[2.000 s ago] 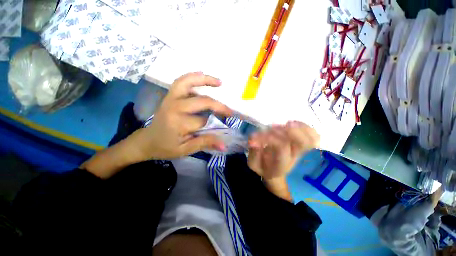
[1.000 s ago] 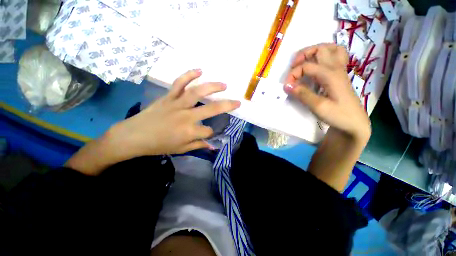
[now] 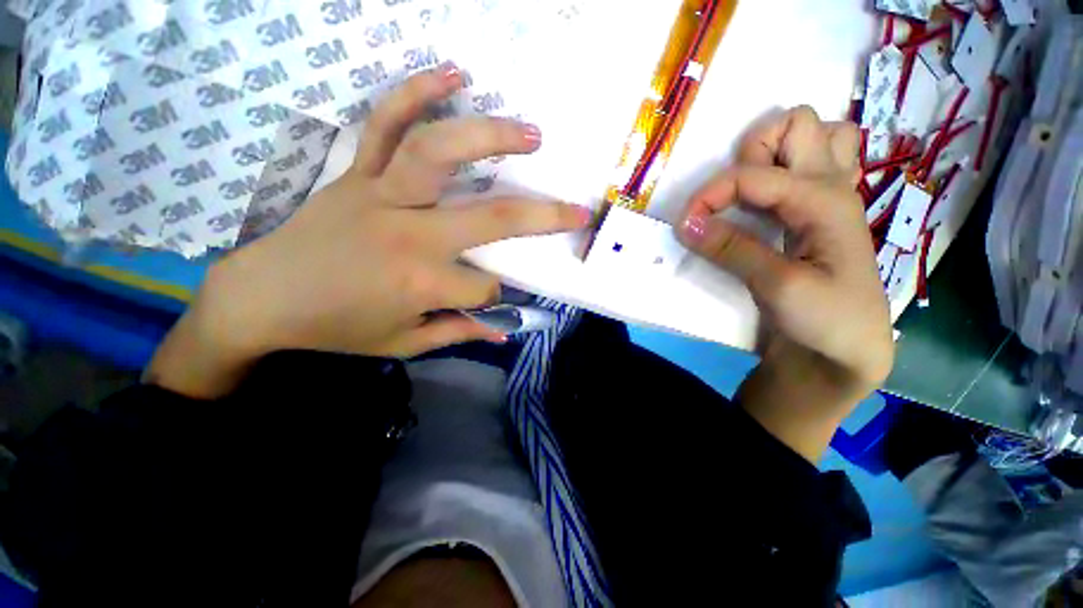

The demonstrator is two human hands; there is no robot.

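Note:
An orange strip [image 3: 682, 89] with red wires lies on the white sheet, running up and away. A small white pad [image 3: 629, 244] with black dots lies at the strip's near end. My left hand [image 3: 392, 232] is beside it with fingers spread, its index fingertip close to the pad's left edge. A thin pale piece shows by its lower fingers; I cannot tell if it is held. My right hand [image 3: 802, 226] has thumb and index fingertip close together at the pad's right edge; whether they grip the pad is unclear.
Sheets printed 3M [image 3: 178, 131] fan out at the left. A heap of white pads with red leads [image 3: 912, 196] lies at the right. Stacked pale molded parts [image 3: 1045, 226] stand beyond it. The sheet's front edge runs below my hands. Grey cloth shows at lower right.
My right hand has moved from near the lap up to the right of the strip. My left hand has opened out beside the strip. A white pad now shows at the strip's near end.

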